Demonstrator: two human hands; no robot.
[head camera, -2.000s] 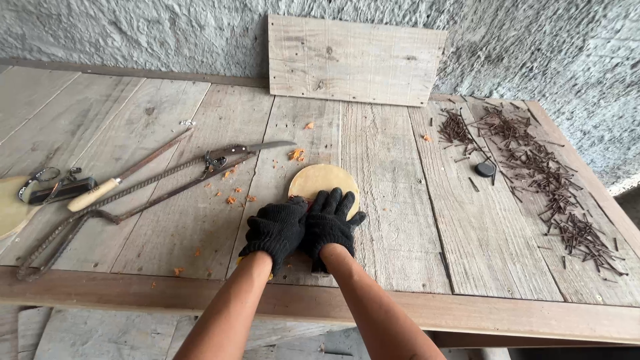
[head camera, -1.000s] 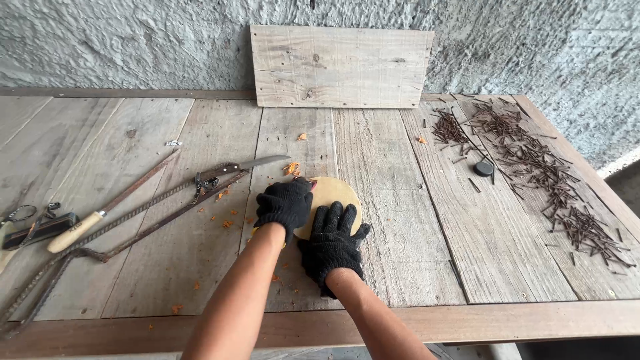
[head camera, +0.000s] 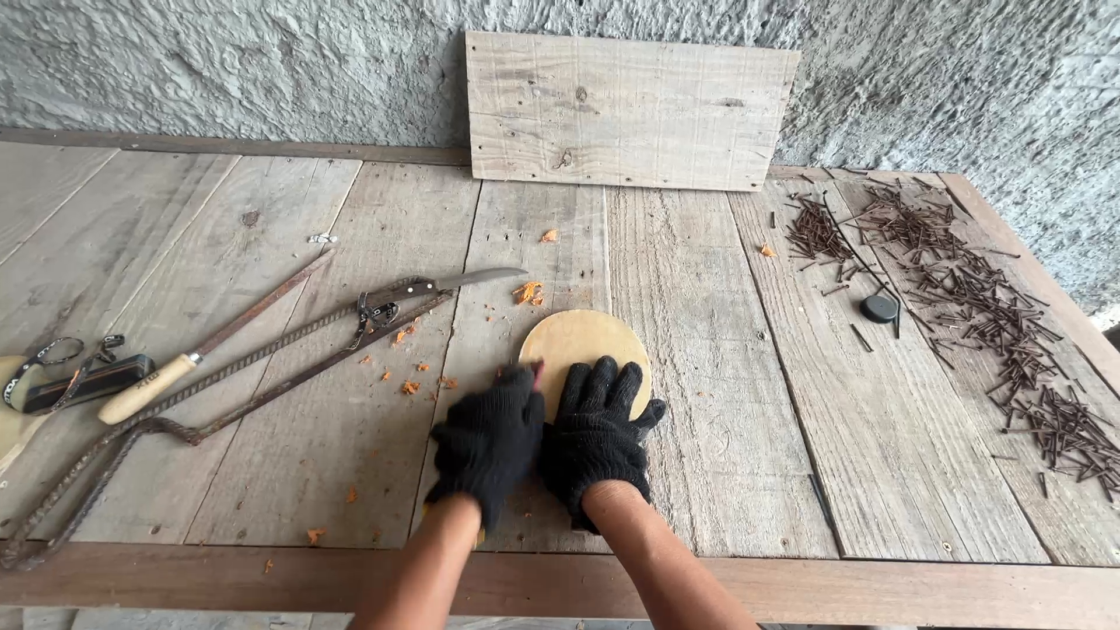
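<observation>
A round, flat, tan disc (head camera: 584, 337) lies on the plank table. My right hand (head camera: 599, 429), in a black knit glove, presses on its near part with spread fingers. At the disc's left edge, my left hand (head camera: 490, 437), gloved alike, is curled around a small object (head camera: 538, 371) whose reddish tip shows by the fingers; the rest is hidden. What that object is I cannot tell. Orange crumbs (head camera: 528, 292) lie beyond the disc and to its left. A curved blade with a dark handle (head camera: 411, 289) rests beside a bent, ribbed metal bar (head camera: 262, 354).
A wood-handled tool (head camera: 150, 388), a dark case with a strap (head camera: 87, 382) and another tan piece (head camera: 13, 437) lie at left. A board (head camera: 630, 109) leans on the rough wall. Rusty nails (head camera: 989, 306) and a small black disc-shaped object (head camera: 878, 308) are at right.
My left hand has moved from the disc's upper left down along its left edge since one second ago. My right hand stays flat on the disc.
</observation>
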